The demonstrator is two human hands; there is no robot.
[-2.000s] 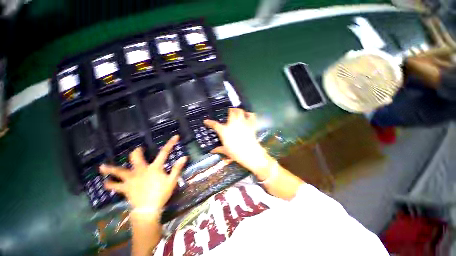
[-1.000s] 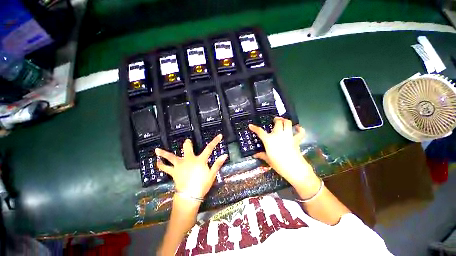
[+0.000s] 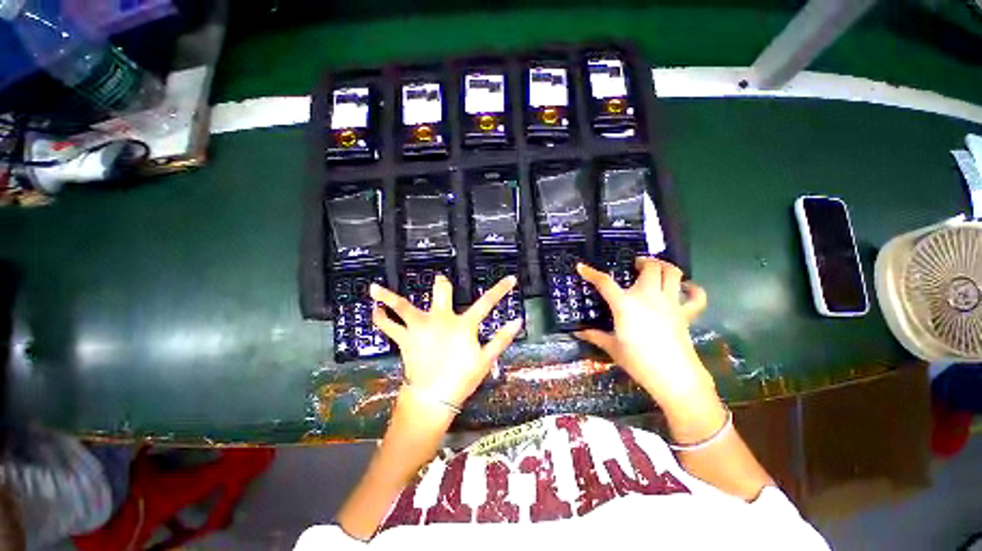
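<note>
A black foam phone tray (image 3: pixel 314 242) lies on the bench in front of me. Its back row holds several closed flip phones (image 3: pixel 422 111) with white labels and gold emblems. Its front row holds several open flip phones (image 3: pixel 355 223) with dark screens, their keypads (image 3: pixel 361 325) towards me. My left hand (image 3: pixel 444 342) is spread over the keypads of the left and middle phones, fingertips on or just above keys. My right hand (image 3: pixel 651 326) is over the keypads of the two right phones, partly hiding the rightmost. Neither hand grasps a phone.
A white-framed smartphone (image 3: pixel 831 256) and a beige fan (image 3: pixel 948 291) stand at the right. A bottle (image 3: pixel 113 81) and a white tool (image 3: pixel 86 159) are at the upper left. A grey post (image 3: pixel 802 43) rises at the back. Another person's sleeve (image 3: pixel 59 484) shows lower left.
The view has turned and shifted left, so the tray sits further right and straighter in the picture. My hands remain spread over the same front-row keypads.
</note>
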